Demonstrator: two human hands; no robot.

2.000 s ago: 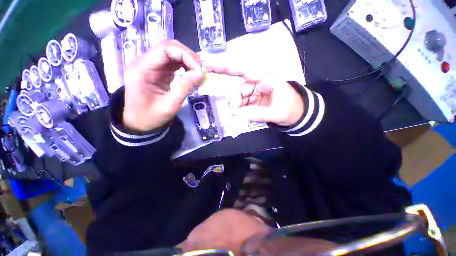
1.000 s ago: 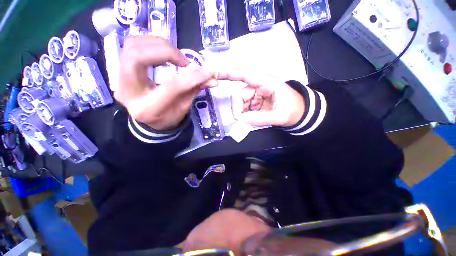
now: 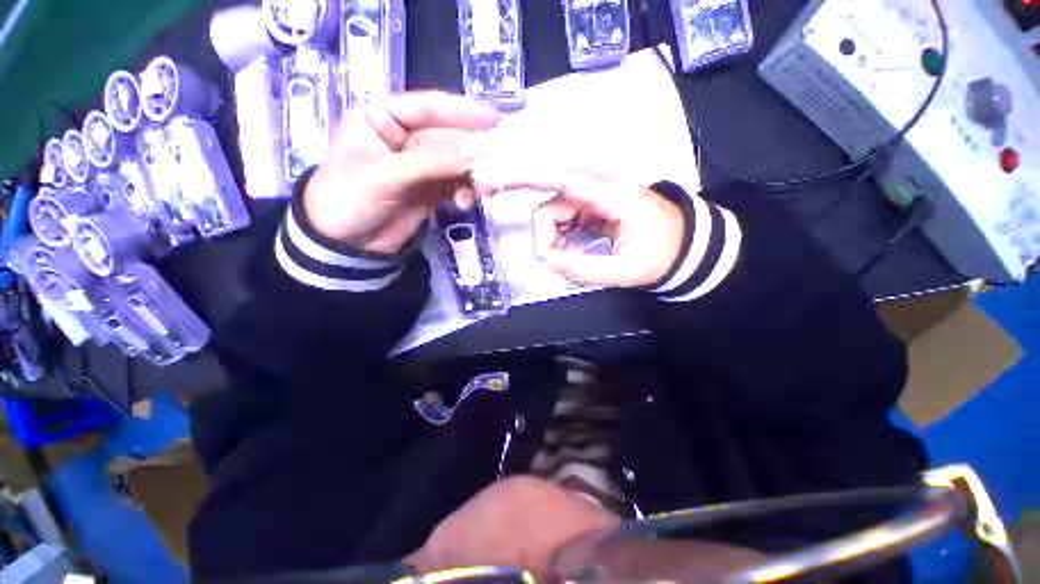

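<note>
My left hand is above the white paper, thumb and index finger stretched toward the right. My right hand faces it, its index fingertip meeting my left fingertips and its other fingers curled. Glare hides whether a small piece is pinched between them. A small shiny patch shows under my right fingers; I cannot tell what it is. A handheld unit's handle, dark-faced with a pale oval inset, lies on the paper below the hands. Its upper part is hidden by my left hand.
Lavender-grey units with round heads crowd the bench at left. More units stand along the back. At right is a white meter box with knobs and a thin black cord. Cardboard lies on the blue floor.
My left hand has opened out from its tight pinch, its index finger now straighter and above the thumb. My right fingers have curled in more. The white corner at the paper's front edge no longer shows.
</note>
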